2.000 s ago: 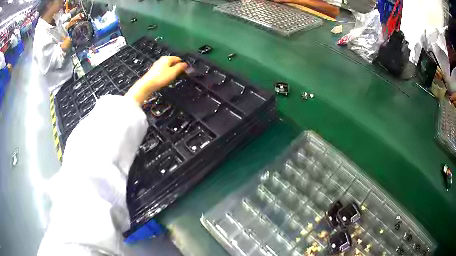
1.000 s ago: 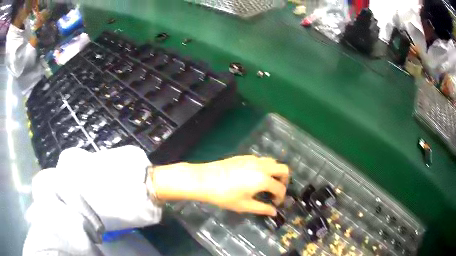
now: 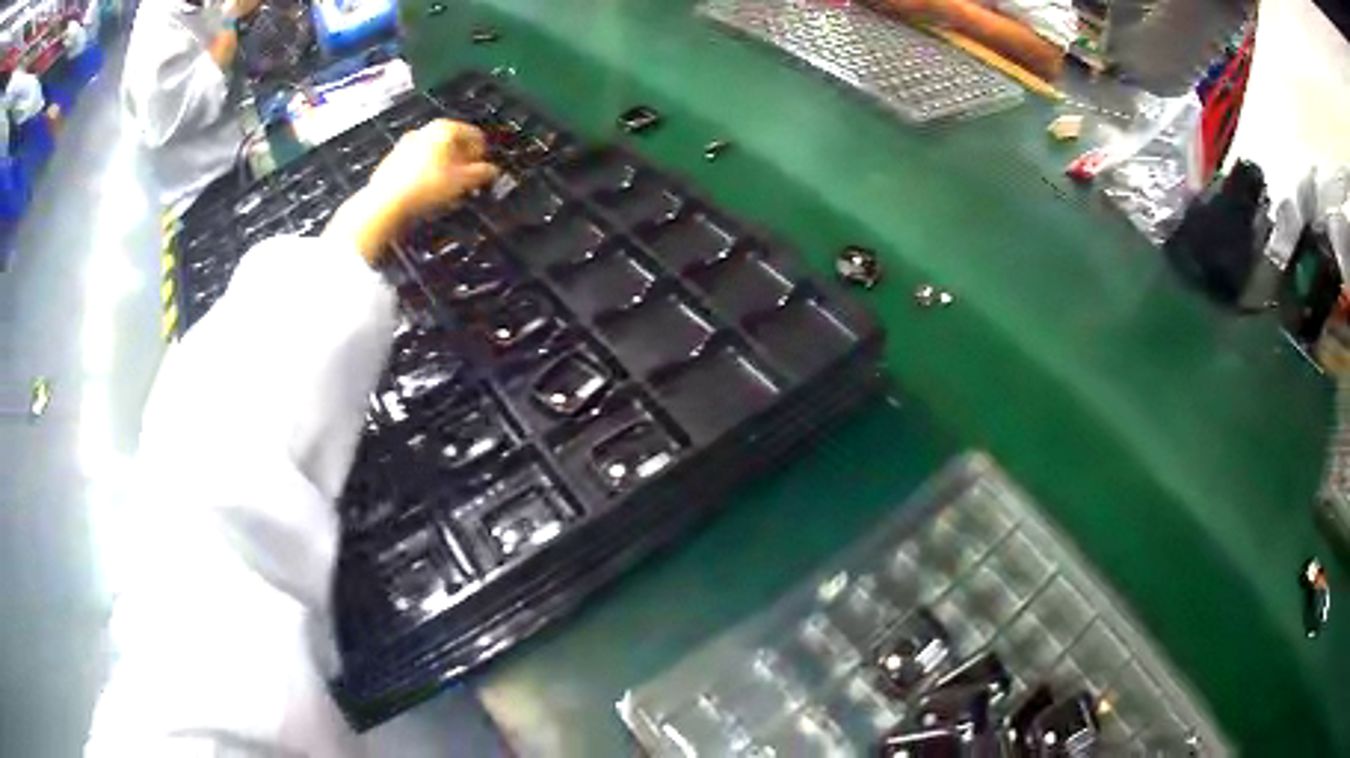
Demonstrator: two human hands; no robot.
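Note:
My left hand [image 3: 430, 181], bare with a white sleeve, is over the far middle of the black blister tray [image 3: 740, 388]. Its fingers are bent down at a pocket; what they hold, if anything, is too small and blurred to tell. Black watch-type housings, one of them at the tray's near part [image 3: 632, 452], sit in many pockets. The pockets on the right side hold none that I can see. Several black housings [image 3: 914, 652] lie loose and heaped in the clear blister tray [image 3: 1022, 570] at the bottom right. My right hand is out of the picture.
The black tray tops a stack on the green bench [image 3: 948, 385]. Small dark parts [image 3: 857, 267] lie behind it. Another clear tray [image 3: 874, 59] and a plastic bag [image 3: 1147, 170] are at the back. A white-coated person [image 3: 178, 96] is at the upper left.
My left hand went from the black tray to the clear tray, then back over the black tray. More housings now show in the clear tray. The view has shifted.

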